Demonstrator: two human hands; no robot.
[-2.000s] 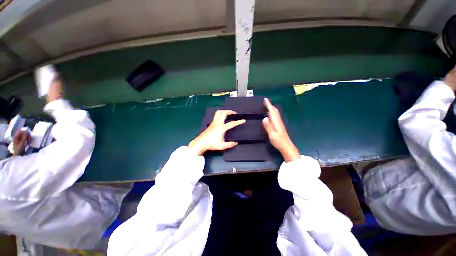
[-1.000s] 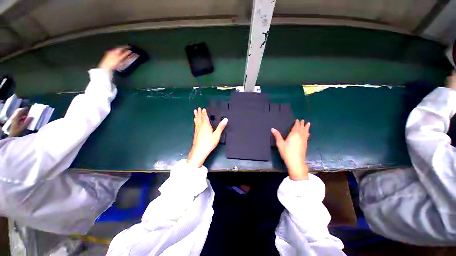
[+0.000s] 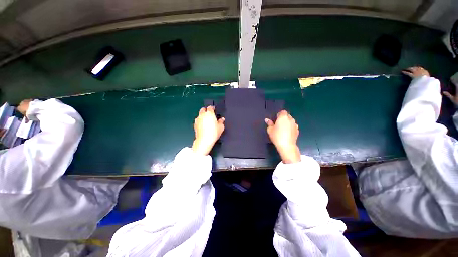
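Note:
A black die-cut blank (image 3: 244, 123) lies flat on the dark green bench in front of me, its long centre panel pointing away from me and short flaps at both sides. My left hand (image 3: 207, 127) grips the left flaps, fingers curled over them and thumb at the panel's left edge. My right hand (image 3: 283, 131) grips the right flaps the same way, thumb near the panel's right edge. The hands hide much of the flaps. I cannot tell whether more blanks lie beneath.
The white post (image 3: 247, 45) stands just beyond the blank. Black pieces lie on the far belt (image 3: 311, 50), one with a white patch (image 3: 104, 63). White-sleeved workers sit left and right. White pieces (image 3: 17, 125) are piled at far left.
My hands have moved inward from lying spread beside the blank and have closed on its side flaps. The left neighbour's hand has drawn back from the belt. A black piece now shows at far right.

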